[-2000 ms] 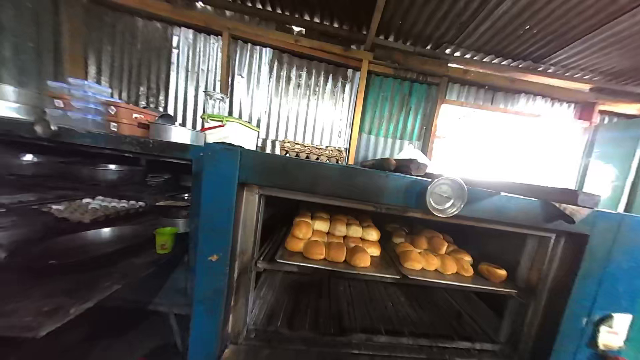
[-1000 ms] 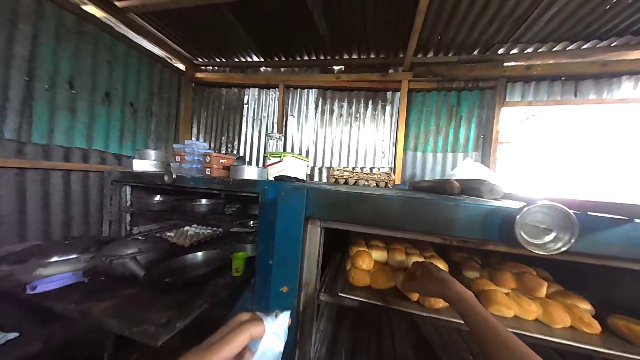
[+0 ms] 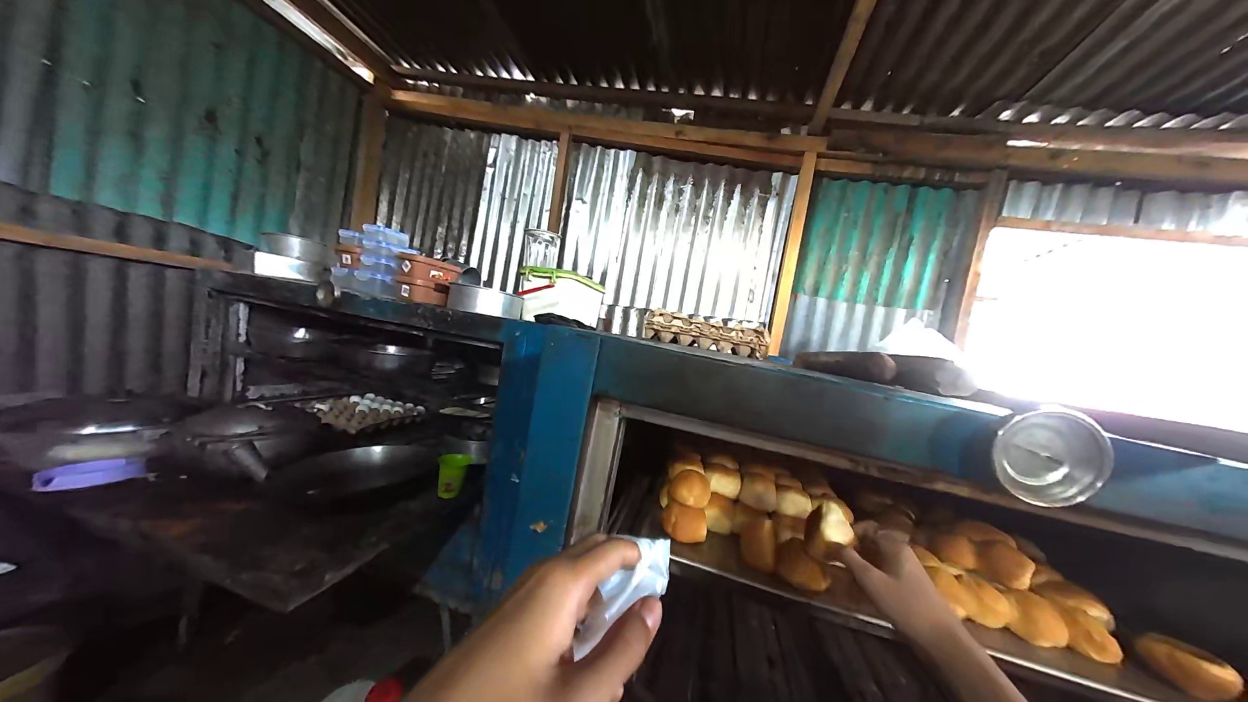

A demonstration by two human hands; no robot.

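Note:
My left hand (image 3: 575, 619) holds a crumpled, thin whitish plastic bag (image 3: 624, 590) between thumb and fingers, in front of the blue oven's post. Inside the oven, my right hand (image 3: 882, 561) reaches over a metal baking tray (image 3: 726, 564) and grips a bread roll (image 3: 831, 526), which is tilted up with its pale side showing. Golden-brown rolls (image 3: 687, 487) stand stacked on the left part of the tray. More rolls (image 3: 1038, 616) lie right of my right hand, and a single roll (image 3: 1185, 665) sits at the far right.
A round metal lid or dish (image 3: 1053, 456) is at the blue oven's (image 3: 682, 375) upper front edge. On top stand egg trays (image 3: 707, 333) and a white container with a green lid (image 3: 564, 292). To the left are a green cup (image 3: 452, 475), eggs on a tray (image 3: 366, 411) and pans (image 3: 244, 429).
Both hands have come into view since the first frame. My right hand has moved rightward along the rolls, and one roll is now tilted up in it. The view has shifted.

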